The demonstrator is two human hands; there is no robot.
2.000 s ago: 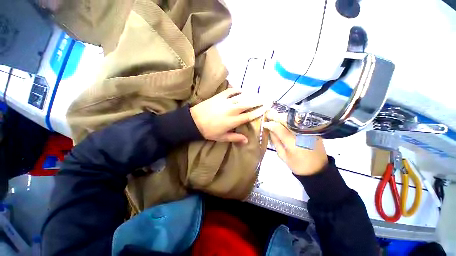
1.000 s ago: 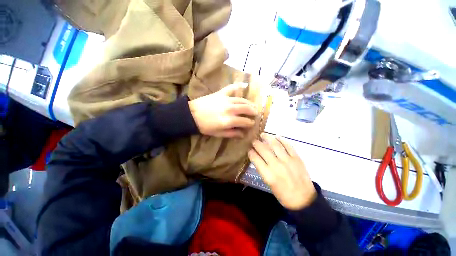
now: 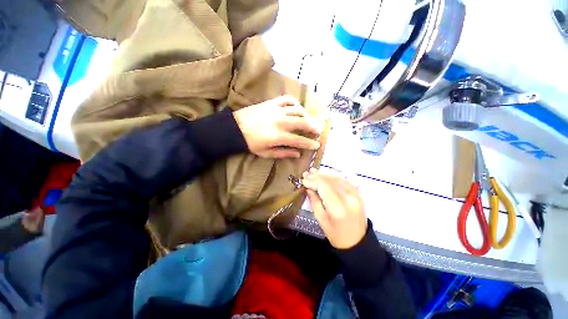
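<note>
The tan jacket body (image 3: 205, 180) lies bunched on the left of the white table and hangs over its front edge. My left hand (image 3: 277, 129) lies flat on the cloth beside the garment's edge, left of the machine foot. My right hand (image 3: 333, 202) pinches the front zipper (image 3: 311, 161) at the edge, with fingertips at the small dark metal slider (image 3: 294, 181). The zipper's lower end curls loose over the table edge. The white sewing machine head (image 3: 398, 68) is right of the cloth's edge; cloth under the foot cannot be made out.
Snips with red and yellow handles (image 3: 482, 215) lie at the right beside a tan strip (image 3: 463, 167). A ruler strip (image 3: 405, 250) runs along the table's front edge. Another machine (image 3: 65, 75) stands at the far left. Another person's hand (image 3: 32, 219) shows at the left edge.
Since one second ago, my right hand has moved slightly left and its fingertips have closed on the zipper by the slider. The zipper's lower end now curls out. My left hand stays on the cloth.
</note>
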